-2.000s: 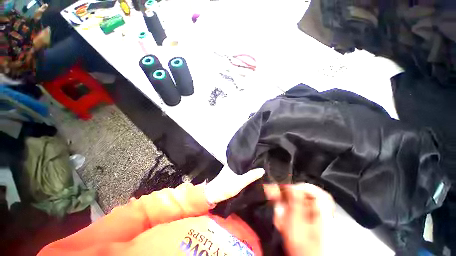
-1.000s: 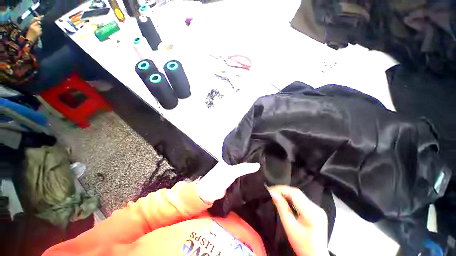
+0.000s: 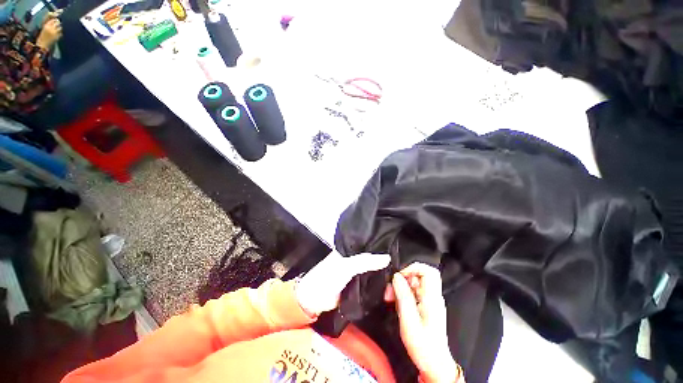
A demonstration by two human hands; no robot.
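Note:
A black garment (image 3: 517, 202) with shiny, smooth lining lies bunched over the table's near edge and hangs down toward my lap. My left hand (image 3: 337, 278) holds its near left edge, thumb on top and fingers hidden under the cloth. My right hand (image 3: 421, 310) is just right of it, thumb and fingertips pinched together at the cloth. A needle or thread between the right fingertips cannot be made out.
On the white table (image 3: 419, 45) are black thread cones (image 3: 266, 116), red-handled scissors (image 3: 362, 88), dark specks (image 3: 322, 145) and a green block (image 3: 157, 35). A brownish-black garment pile (image 3: 569, 37) lies far right. A red stool (image 3: 112, 142) and a seated person (image 3: 26, 67) are left.
My right hand has moved from lower right up and left to the cloth beside my left thumb, its fingertips now together. My left hand keeps its hold with little movement.

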